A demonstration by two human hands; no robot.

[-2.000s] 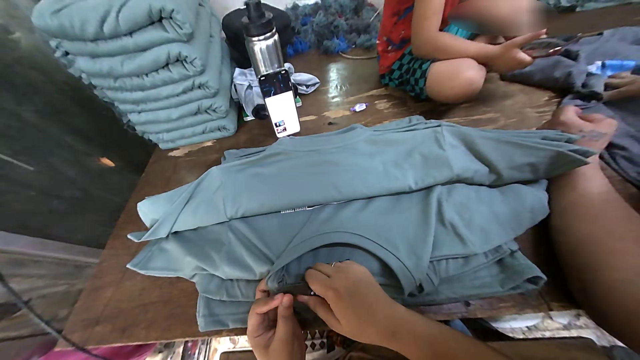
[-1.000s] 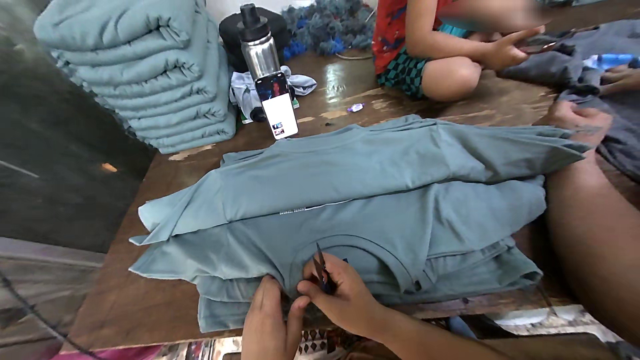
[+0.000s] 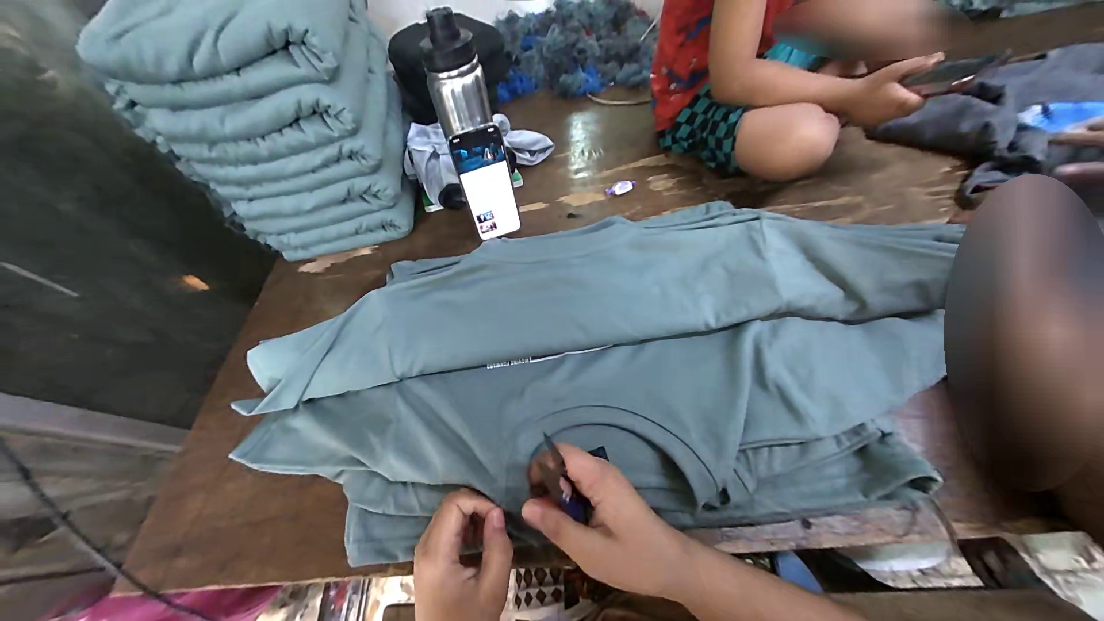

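Observation:
Grey-green T-shirts [image 3: 586,371] lie in overlapping layers on the wooden table, the neckline of the front one facing me. In my right hand [image 3: 612,526] is a small pair of thread snips [image 3: 555,470], held over the left side of the collar [image 3: 638,418] with the blade tip pointing up and away. My left hand [image 3: 464,552] is at the shirt's near edge, left of the collar, with thumb and curled fingers almost together; whether it pinches the fabric cannot be told. A dark neck label [image 3: 599,453] shows inside the collar.
Folded grey-green fabric is stacked [image 3: 259,129] at the back left. Beside it a phone [image 3: 487,185] leans against a steel bottle [image 3: 459,90]. A small wrapped item [image 3: 620,187] lies behind the shirts. Another person [image 3: 776,103] sits at the back; a blurred shape is close on the right.
Two seconds ago both hands were together at the collar's left side. They have since drawn apart, and the snips now show in my right hand, pointing up.

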